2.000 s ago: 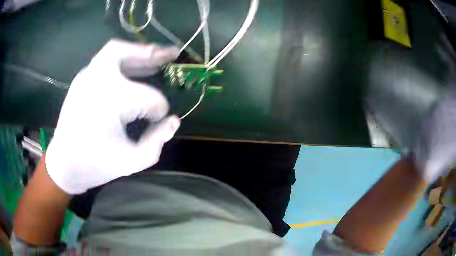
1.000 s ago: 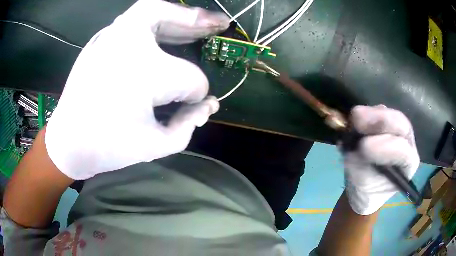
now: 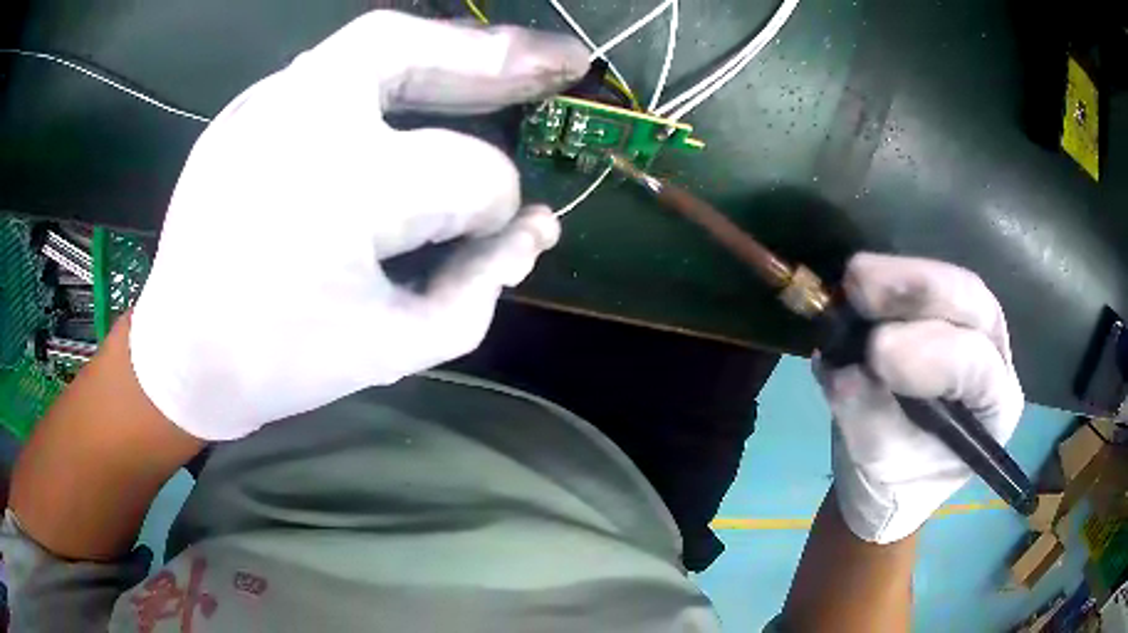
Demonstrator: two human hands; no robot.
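The small green circuit board [image 3: 602,131] is at upper centre above the dark mat, with white lead wires [image 3: 730,59] and a yellow wire behind it. My gloved left hand [image 3: 359,210] holds solder wire [image 3: 584,193] between thumb and a finger; its other fingertips are at the board's upper left edge, and whether they grip the board is hidden. The solder runs up to the board's lower edge. My gloved right hand [image 3: 930,371] is closed on the black handle of the soldering iron [image 3: 730,235]. The iron's tip meets the board near the solder's end.
The dark green mat [image 3: 693,278] ends at a front edge above my lap. A yellow sponge [image 3: 1080,114] in a black holder is at upper right. A green mesh basket [image 3: 25,284] with silvery parts is at lower left. Cardboard pieces [image 3: 1071,476] lie at lower right.
The right hand has come in from a blur at the right with the soldering iron. Since a second ago, the iron tip has shifted slightly left along the board; left hand and board have moved slightly right.
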